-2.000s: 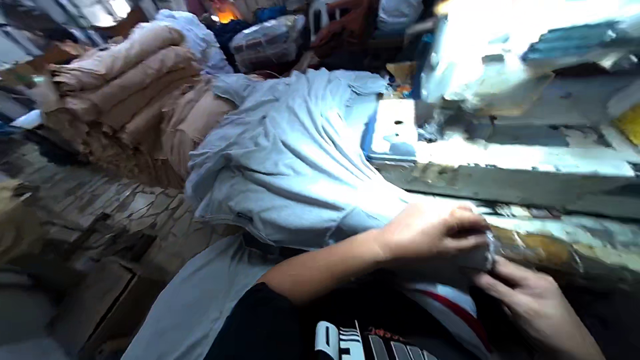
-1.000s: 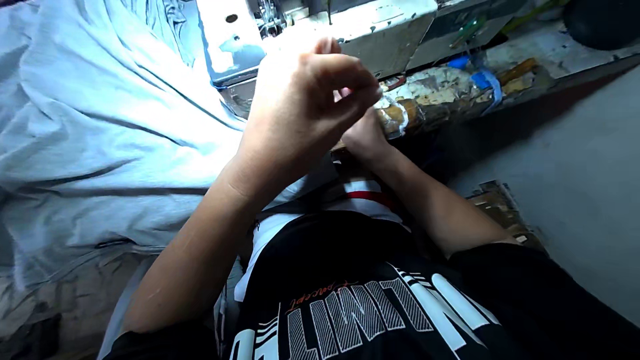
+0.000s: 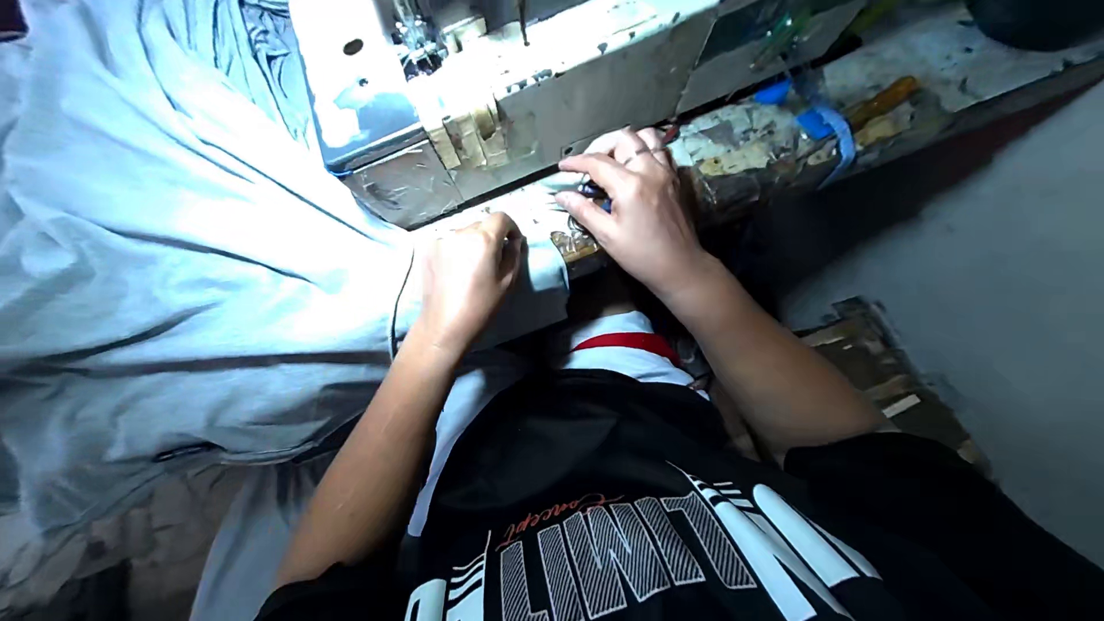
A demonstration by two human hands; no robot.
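Note:
Light grey-blue fabric (image 3: pixel 190 285) spreads over the left side, and one end of it reaches the table edge below the sewing machine (image 3: pixel 569 95). My left hand (image 3: pixel 470 267) rests on that end with its fingers curled on the cloth; whether it pinches the cloth is hard to tell. To its right, my right hand (image 3: pixel 638 198) is at the front edge of the machine, thumb and fingers around a small dark object (image 3: pixel 593 190), perhaps a thread snipper, partly hidden by the fingers.
The worn, patched table edge (image 3: pixel 733 155) runs to the upper right, bearing a blue strip (image 3: pixel 837 138) and an orange-brown handle (image 3: pixel 888 99). A dark round object (image 3: pixel 1035 17) stands at the top right. A pale wall (image 3: pixel 992 285) borders the right side.
My left hand, raised in front of the machine a second ago, is now down on the fabric. My right hand shows more fully at the table edge. The view has swung right since the oldest frame.

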